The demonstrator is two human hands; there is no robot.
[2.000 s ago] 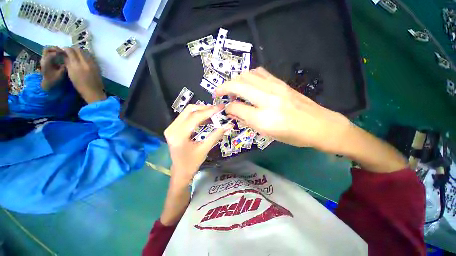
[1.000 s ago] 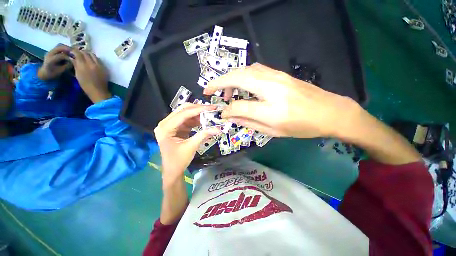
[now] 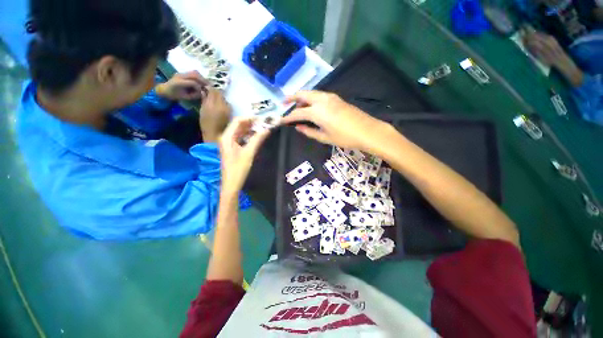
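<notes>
My left hand is beyond the tray's upper left corner, with a pale module plate between its fingertips. My right hand is just right of it, fingertips close to the plate's right end. A small dark spot shows by them; whether they grip anything is unclear. Below my hands, loose module plates with dark round spots lie piled in the left compartment of the black divided tray. One plate lies apart from the pile. My right forearm crosses the right compartment and hides part of it.
A second black tray lies partly under the first. At left, a blue-smocked person works at a white surface with a blue parts bin and a row of plates. More modules lie along the green line at right, where another person's hand shows.
The view has shifted, showing more of the neighbour and the line. My hands have moved from over the pile to beyond the tray's upper left, close to the neighbour's white surface.
</notes>
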